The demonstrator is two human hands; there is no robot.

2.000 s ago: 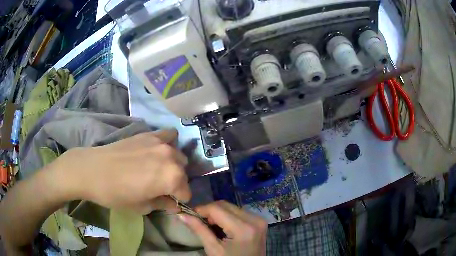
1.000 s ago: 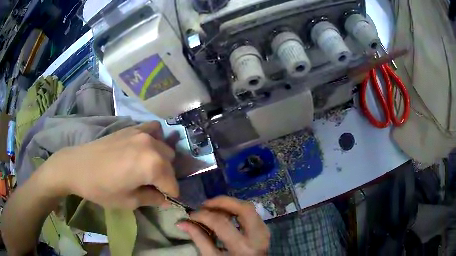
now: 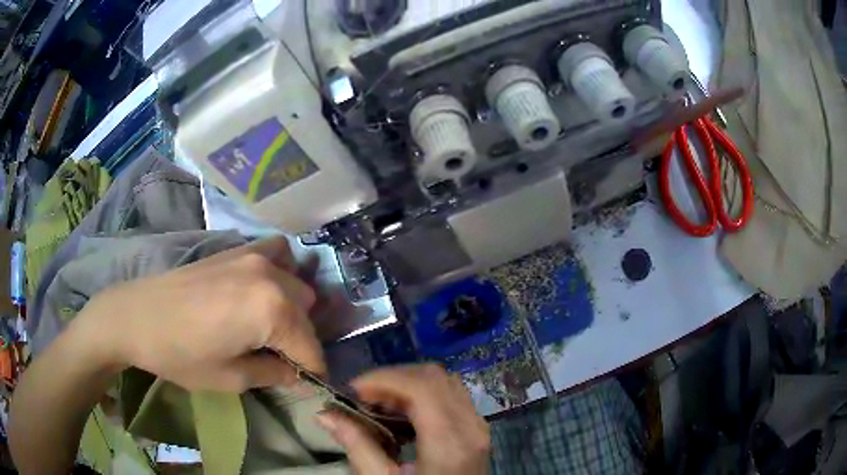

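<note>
My left hand (image 3: 209,320) and my right hand (image 3: 413,422) hold the edges of a grey-brown garment piece (image 3: 283,422) together at the table's front edge, left of the blue patch. The cloth edge runs between the fingers of both hands. The grey cloth (image 3: 125,246) continues in folds behind my left wrist. Olive-green strips (image 3: 220,431) hang below my left hand. The overlock machine (image 3: 269,148) stands just beyond, its presser foot area (image 3: 358,269) ahead of and between my hands, with no cloth seen under the foot.
Red-handled scissors (image 3: 706,181) lie right of the machine, beside beige fabric (image 3: 789,167). A blue patch (image 3: 557,311) at the table's front carries crumbs and lint. An olive pile (image 3: 65,213) lies at the left. Four pale knobs (image 3: 525,107) face me.
The machine and table have shifted left and slightly up in view. My hands keep hold of the cloth edges; my right fingers have shifted slightly along them.
</note>
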